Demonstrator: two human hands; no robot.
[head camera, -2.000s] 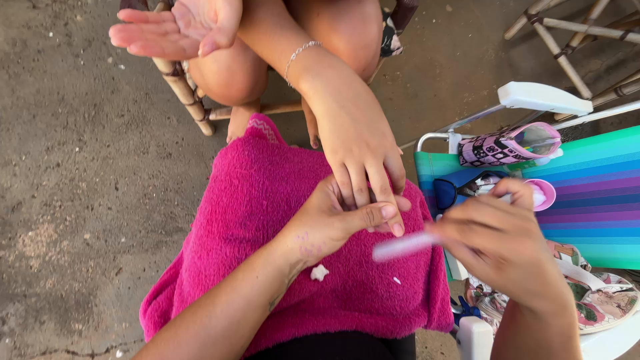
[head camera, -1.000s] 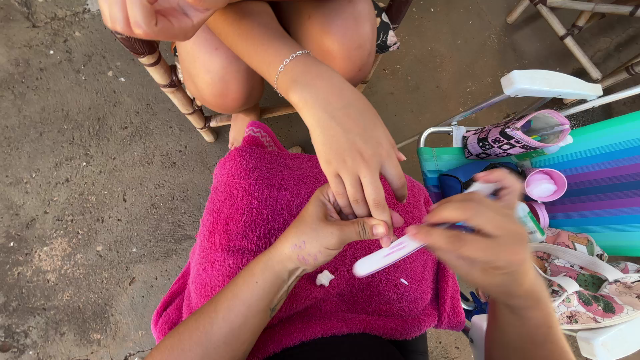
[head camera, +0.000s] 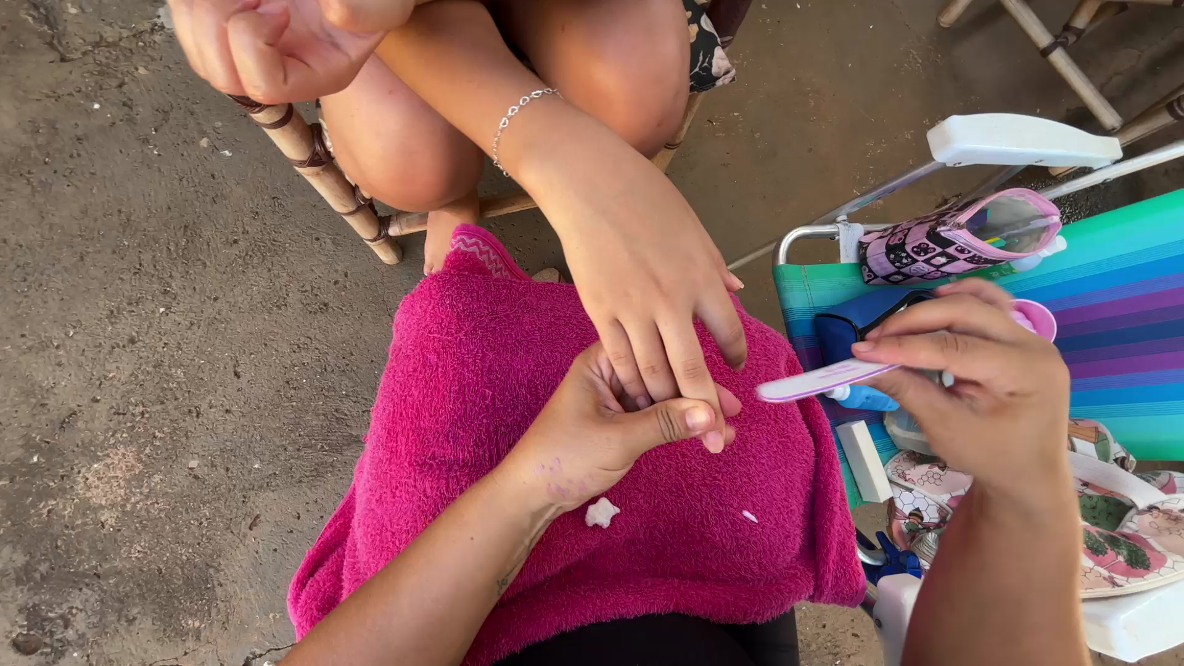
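Observation:
My left hand (head camera: 615, 421) grips the fingers of another person's hand (head camera: 638, 250), which wears a silver chain bracelet (head camera: 507, 125). My thumb lies across a fingertip there. Off to the right, my right hand (head camera: 971, 370) pinches a white nail file (head camera: 819, 380) with a purple edge; its free end points left, apart from the person's fingers. Under the joined hands, a pink towel (head camera: 481, 370) covers my lap. On it lie a small white cotton piece (head camera: 601, 512) and a tiny white sliver (head camera: 749, 516).
A striped folding chair (head camera: 1128, 324) at right holds a patterned pouch (head camera: 957, 236), a blue case (head camera: 851, 319), a pink cup (head camera: 1036, 319), a white block (head camera: 863, 461) and a floral bag (head camera: 1124, 546). The person's other hand (head camera: 287, 42) is at upper left, above a bamboo chair (head camera: 319, 176).
My right hand has moved the nail file up and right, away from the fingertips where it was a second ago. My left hand keeps its hold. The other person's free hand has curled its fingers.

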